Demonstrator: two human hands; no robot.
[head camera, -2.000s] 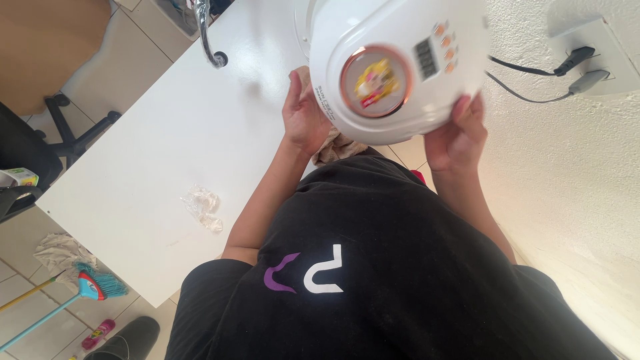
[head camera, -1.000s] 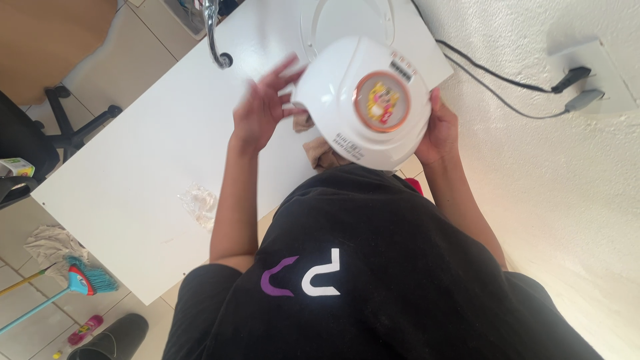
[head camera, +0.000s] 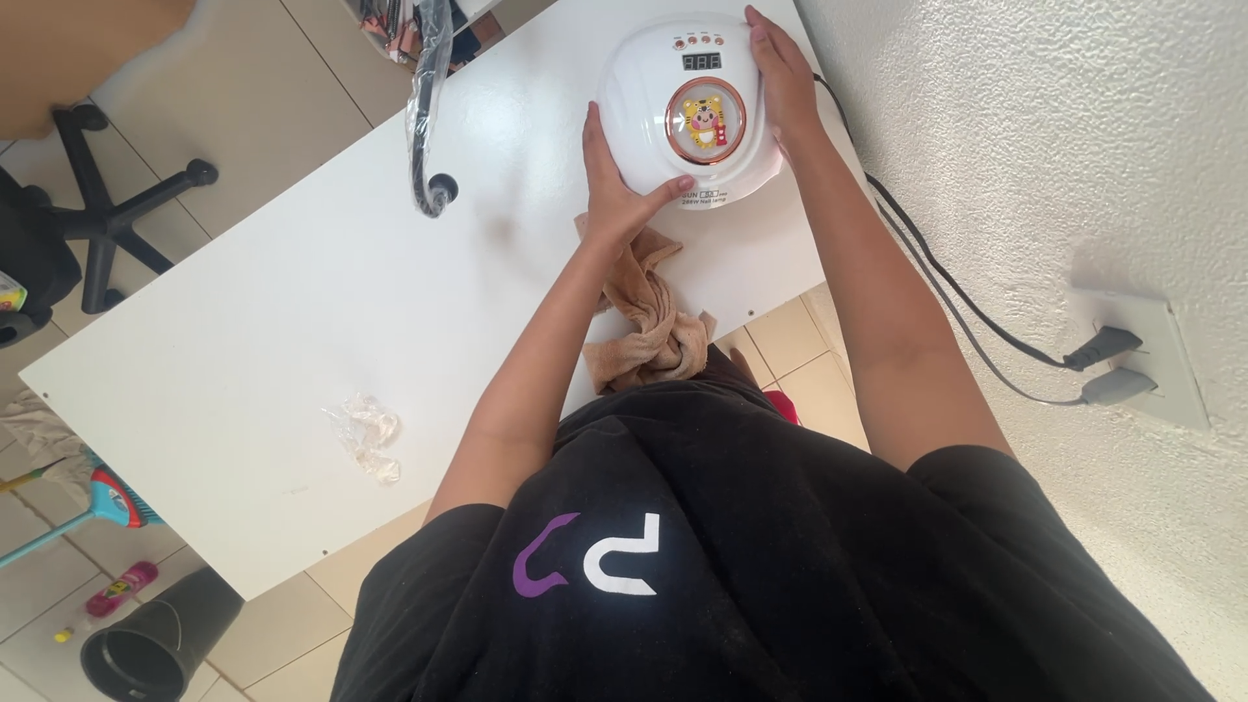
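Observation:
A white nail lamp (head camera: 639, 107) with a small display, copper-coloured buttons and a round cartoon badge is at the far right end of the white table (head camera: 292, 273). My left hand (head camera: 624, 195) grips its near left side, thumb on the front edge. Along the lamp's right side lies my right hand (head camera: 783, 83), fingers at the far edge. Whether the lamp rests fully on the table I cannot tell. A crumpled brown cloth (head camera: 653, 327) lies just below my left wrist, by the table's near edge.
A plastic-wrapped bent metal stand (head camera: 427, 117) rises from the table's far side. Crumpled clear plastic (head camera: 369, 437) lies nearer me. Two cables (head camera: 936, 253) run to a wall socket (head camera: 1165, 356) at the right. A chair base (head camera: 112, 219), broom (head camera: 112, 502) and black bucket (head camera: 161, 634) are on the left.
The lamp was tilted and turned about in my hands; now its badge and display face up at the table's far end. My left hand, apart from it a second ago, is against its side.

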